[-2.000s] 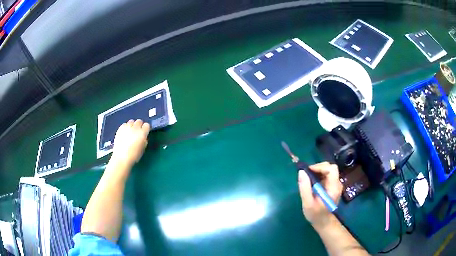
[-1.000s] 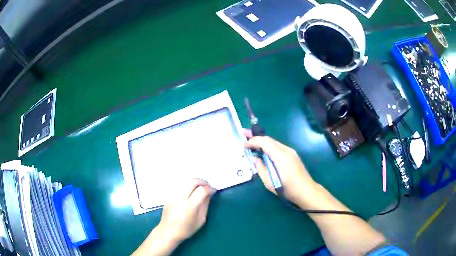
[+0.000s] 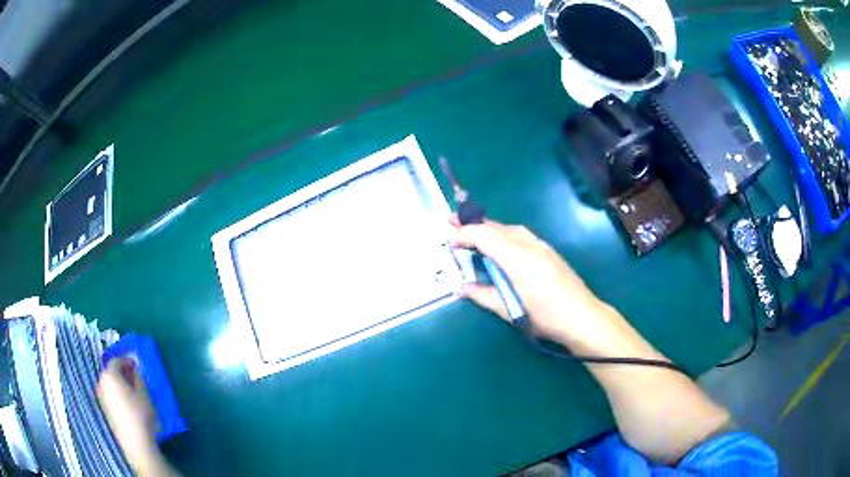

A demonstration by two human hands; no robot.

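A panel lies flat in front of me, its centre glaring white inside a dark rounded line, with a small ring near its right corner. My right hand is at the panel's right edge and holds the soldering iron, its thin tip pointing up and away, above the bench and off the panel. My left hand is blurred at the blue small-parts box; its fingertips are over or in the box, and whether they hold anything cannot be seen.
The panel stack stands far left, touching the box area. Other panels lie along the far side. The iron holder, black station, brown tray and white hood stand right. A parts bin and black cord are farther right.
My left hand has left the panel's near edge and moved left to the blue box. My right hand stays at the right edge with the iron. Earlier, the left hand was on a panel at the far side.
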